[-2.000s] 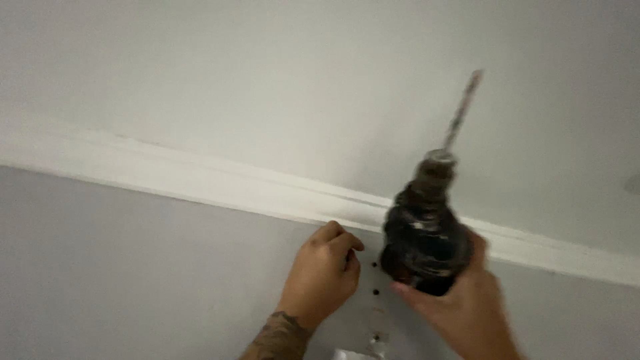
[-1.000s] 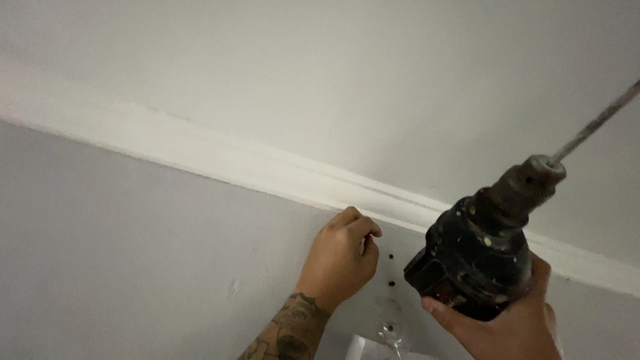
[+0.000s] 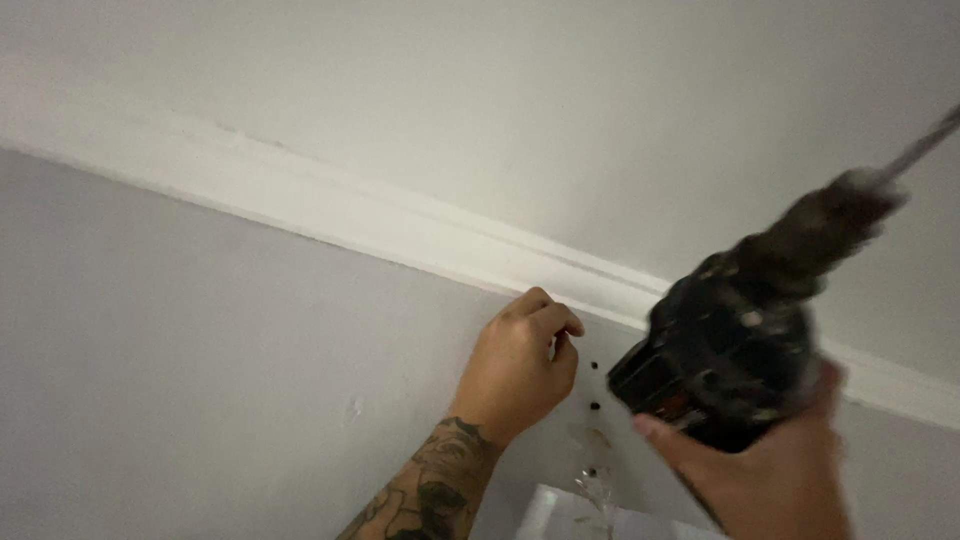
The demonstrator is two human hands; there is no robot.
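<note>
At the right, my right hand (image 3: pixel 765 472) grips a dark power drill (image 3: pixel 727 345), blurred by motion. Its long bit (image 3: pixel 926 146) points up and to the right, off the wall. My left hand (image 3: pixel 521 360) is curled against the grey wall (image 3: pixel 225 360), just below the white cornice (image 3: pixel 360 217); whether something small is pinched in its fingers cannot be told. Right of those fingers, dark drilled holes (image 3: pixel 595 406) run down the wall in a line, near the drill's body.
Below the holes, a clear plastic piece (image 3: pixel 596 491) hangs over a white object (image 3: pixel 544 510) at the bottom edge. The pale ceiling (image 3: pixel 480 97) slopes across the top. A small chipped mark (image 3: pixel 354 409) shows on the wall at left.
Since two seconds ago the drill has swung to the right, its bit tilting from nearly upright to the upper right. My left hand stays curled beside the holes.
</note>
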